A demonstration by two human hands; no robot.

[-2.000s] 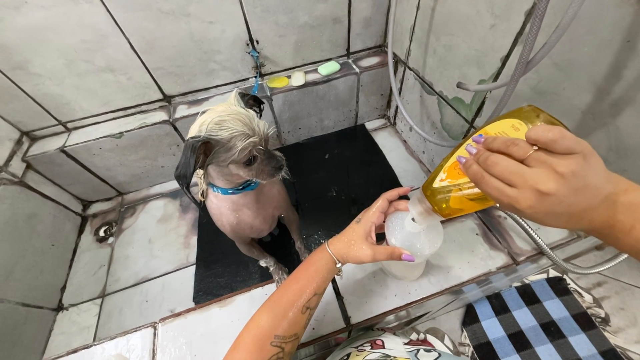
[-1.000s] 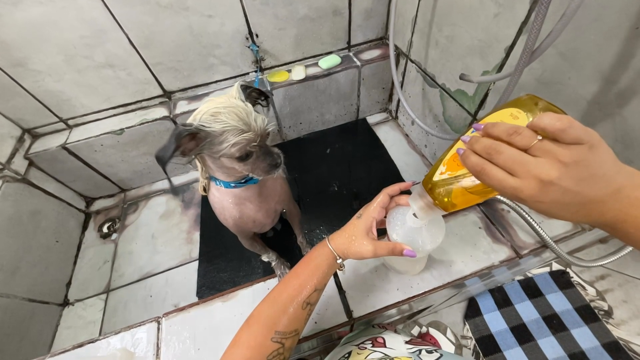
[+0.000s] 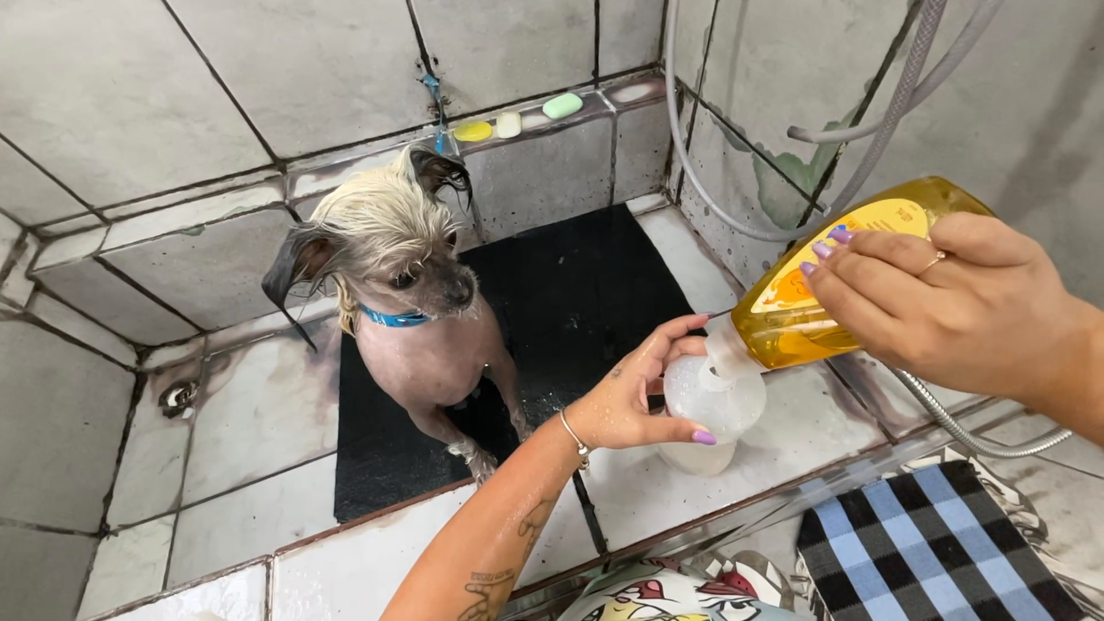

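Note:
My right hand (image 3: pixel 957 302) grips a clear bottle of yellow liquid (image 3: pixel 802 336), tilted with its neck down to the left. Its neck meets the mouth of a translucent white plastic bottle (image 3: pixel 707 397), which stands on the tiled ledge. Around the upper part of that white bottle, my left hand (image 3: pixel 642 388) has its thumb and fingers. A small dog (image 3: pixel 414 319) with wet pale head hair, dark ears and a blue collar (image 3: pixel 392 316) sits on a black mat (image 3: pixel 586 285), left of my hands, its head turned right.
Yellow, white and green soap bars (image 3: pixel 562 106) lie on the back tiled ledge. A grey hose (image 3: pixel 906 95) hangs at the right wall, and a metal shower hose (image 3: pixel 957 431) runs below my right hand. A drain (image 3: pixel 178 397) is at left; a checked cloth (image 3: pixel 931 543) lies at lower right.
The dog's head has turned more to the right since the frame of one second ago. Both hands keep their holds, and the yellow bottle stays tilted at the white bottle's mouth.

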